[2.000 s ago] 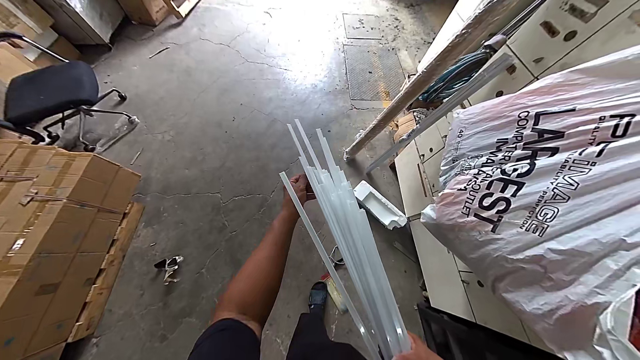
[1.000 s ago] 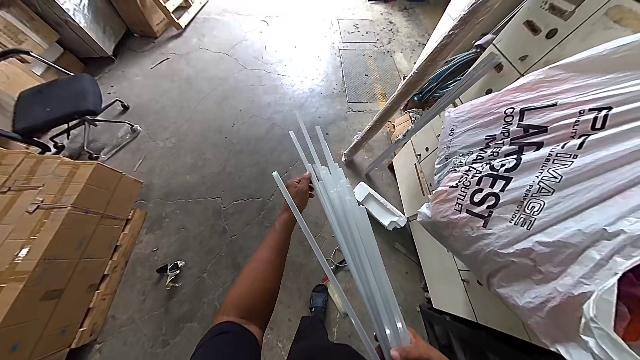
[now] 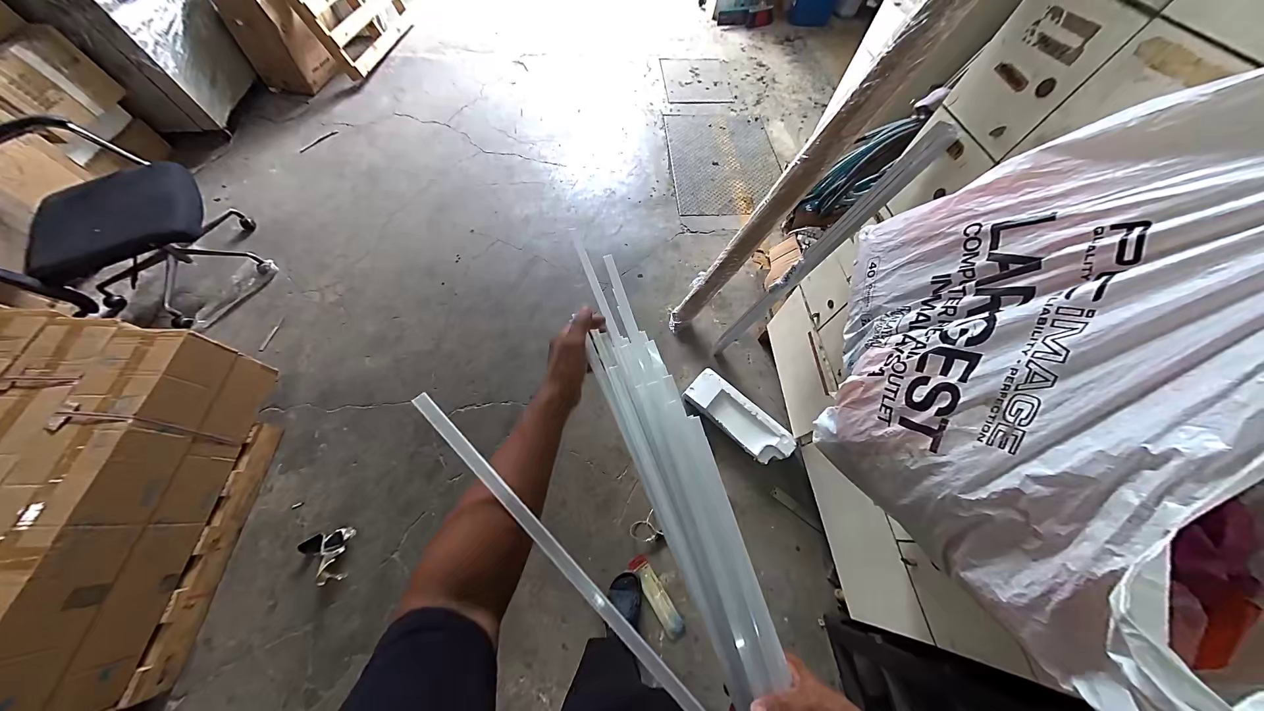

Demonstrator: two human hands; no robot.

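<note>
A bundle of long, translucent plastic strips (image 3: pixel 671 474) slants up from the bottom edge, with uneven far ends. My left hand (image 3: pixel 575 346) is against the bundle's left side near its far end; how firmly it grips is unclear. At the bottom, my right hand (image 3: pixel 802 691) is closed around the near end, partly cut off by the frame. One separate strip (image 3: pixel 523 509) splays away to the left, crossing in front of my left forearm; its near end is out of frame.
Cardboard boxes (image 3: pixel 118 474) on a wooden pallet (image 3: pixel 212 563) and an office chair (image 3: pixel 118 227) stand left. On the right are a large plastic bag (image 3: pixel 1047 346), white cabinets (image 3: pixel 849 533) and a leaning wrapped pole (image 3: pixel 810 178). White foam packing (image 3: pixel 739 415) lies beyond the bundle.
The separate strip has swung farther left, away from the bundle, and now crosses my left forearm. My right hand stays at the near end.
</note>
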